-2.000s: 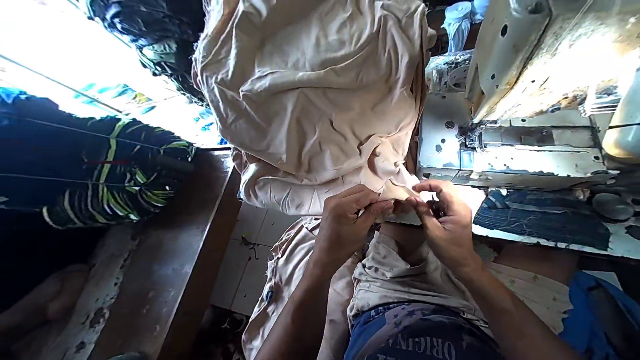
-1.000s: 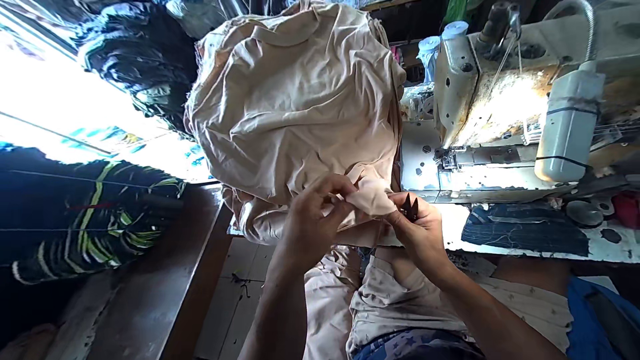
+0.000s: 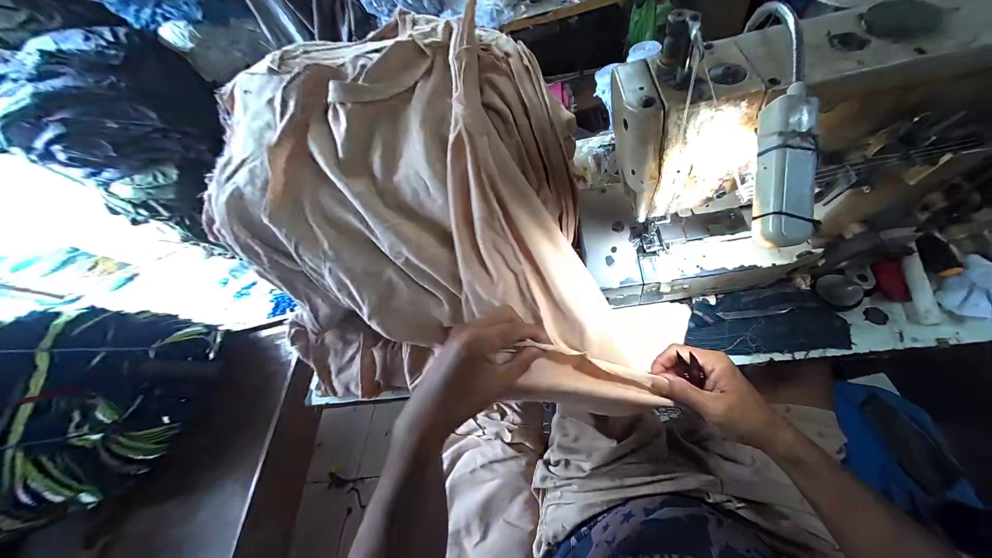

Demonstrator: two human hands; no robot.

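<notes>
A stretched edge of beige fabric [image 3: 589, 380] runs between my two hands, in front of a large pile of beige fabric pieces [image 3: 372, 194]. My left hand [image 3: 484, 360] pinches the fabric at its left end, the fingertips partly hidden by folds. At the right end my right hand [image 3: 709, 387] grips the edge between thumb and fingers. Small dark thread snips [image 3: 690, 370] sit within that same hand, their pointed tips up and most of them hidden by the fingers. A strip of the held cloth runs up over the pile.
A sewing machine [image 3: 639, 147] with a lit needle area stands right of the pile, a lamp [image 3: 787, 170] strapped beside it. Folded dark denim [image 3: 767, 322] and thread spools lie at the table's right front. Dark cloth bundles and a wooden bench [image 3: 225, 434] are at left.
My hands have moved apart, and the fabric between them is now drawn out wide. A strip of cloth is now lifted over the pile. The view has shifted closer.
</notes>
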